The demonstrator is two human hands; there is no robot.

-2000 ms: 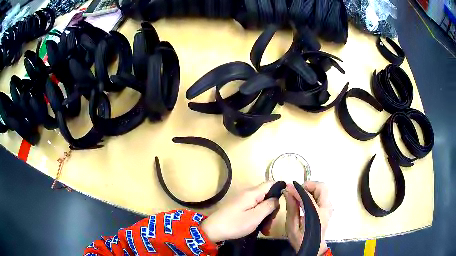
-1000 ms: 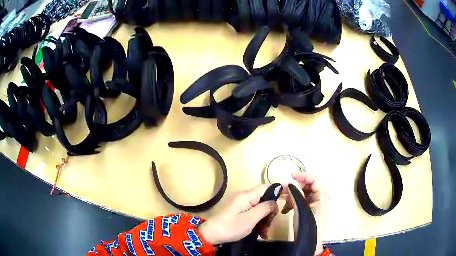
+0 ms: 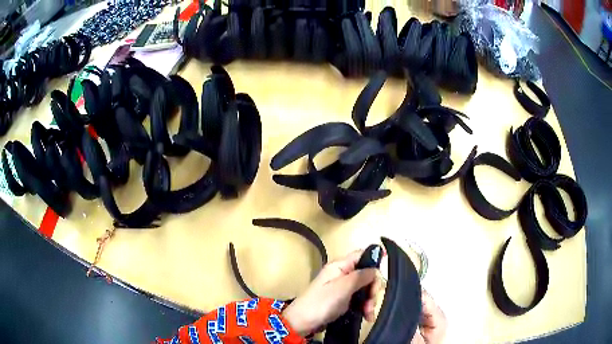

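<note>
A black padded headband point(image 3: 400, 295) is held at the table's front edge, its tapered ends pointing up. My left hand point(image 3: 335, 290) grips one end, where a small pale spot shows at the tip. My right hand point(image 3: 431, 321) is at the other side, mostly hidden behind the wide padded part, with only some fingers showing. A pale ring point(image 3: 421, 259) lies behind the headband and is largely covered by it. A slim black hoop point(image 3: 295, 228) lies left of my hands, partly hidden by my sleeve.
A loose pile of headbands point(image 3: 362, 158) lies mid-table. Packed headbands stand at left point(image 3: 231, 144) and along the far side point(image 3: 302, 37). Coiled flat bands point(image 3: 535, 148) lie at right. A reddish cord point(image 3: 100, 250) lies at the left edge, clear plastic bags point(image 3: 500, 37) at far right.
The view has shifted, so the table items appear lower. The held headband has turned its wide outer face to view and now covers much of the ring and my right hand.
</note>
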